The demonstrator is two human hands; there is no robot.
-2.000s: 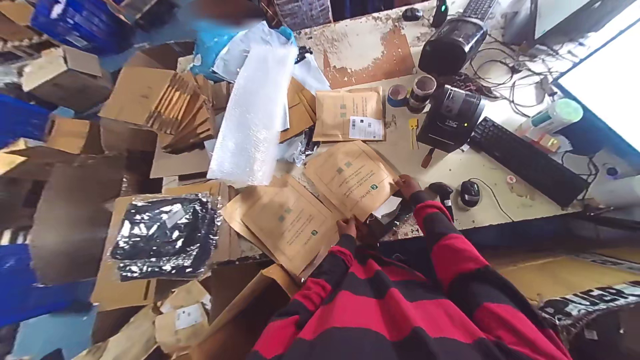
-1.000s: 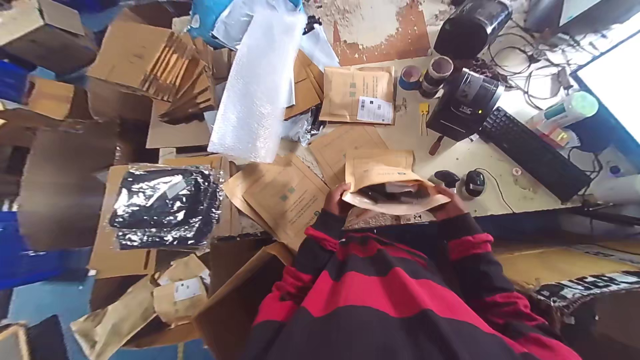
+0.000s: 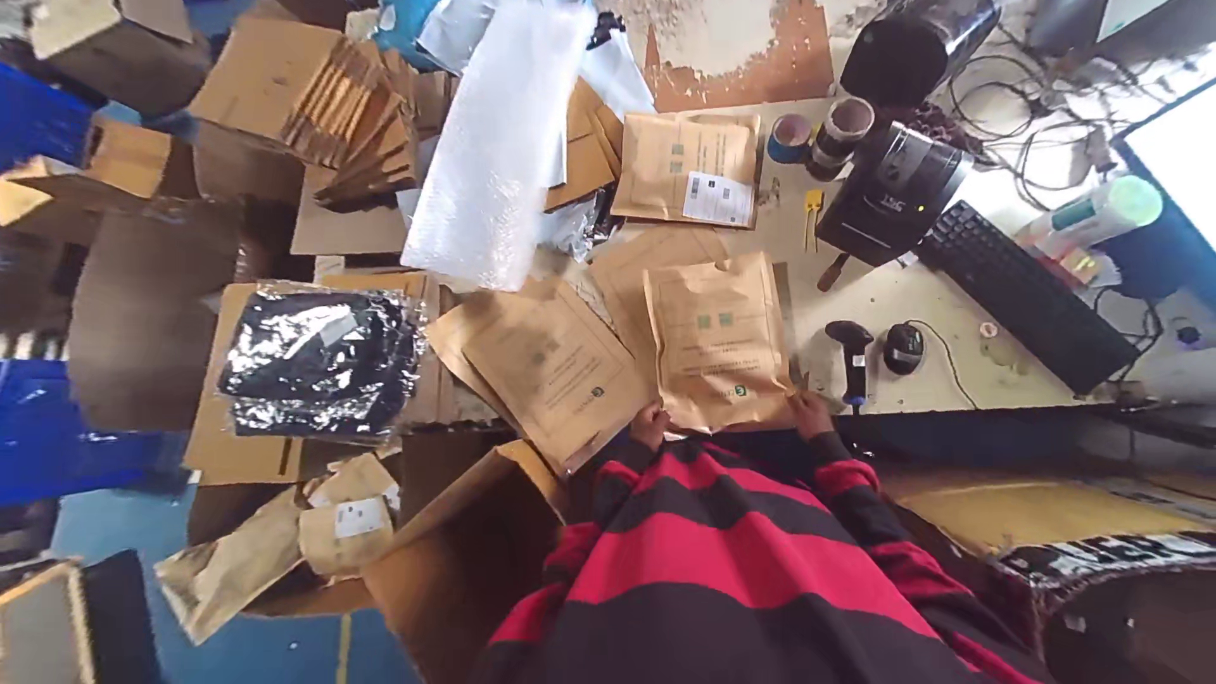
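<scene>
A brown paper mailer (image 3: 719, 342) lies flat on the table near its front edge. My left hand (image 3: 651, 426) grips its lower left corner, and my right hand (image 3: 810, 414) holds the lower right corner. To the left, other paper mailers (image 3: 560, 380) overlap, partly over the edge. Farther back lies a mailer with a white label (image 3: 686, 169). A sheet of bubble wrap (image 3: 494, 152) stretches beside it on the left. Black goods in clear plastic bags (image 3: 323, 356) rest on cardboard at the far left.
A label printer (image 3: 893, 195), tape rolls (image 3: 841, 133), a barcode scanner (image 3: 851, 353), a computer mouse (image 3: 902, 349) and a keyboard (image 3: 1031, 294) occupy the table's right side. Folded cardboard (image 3: 275, 81) is stacked at the back left. An open carton (image 3: 465, 560) stands below the front edge.
A second ago my hands held the mailer's mouth open, with something dark showing inside. Now the mailer lies flat, its mouth no longer spread, and my hands are at its near corners.
</scene>
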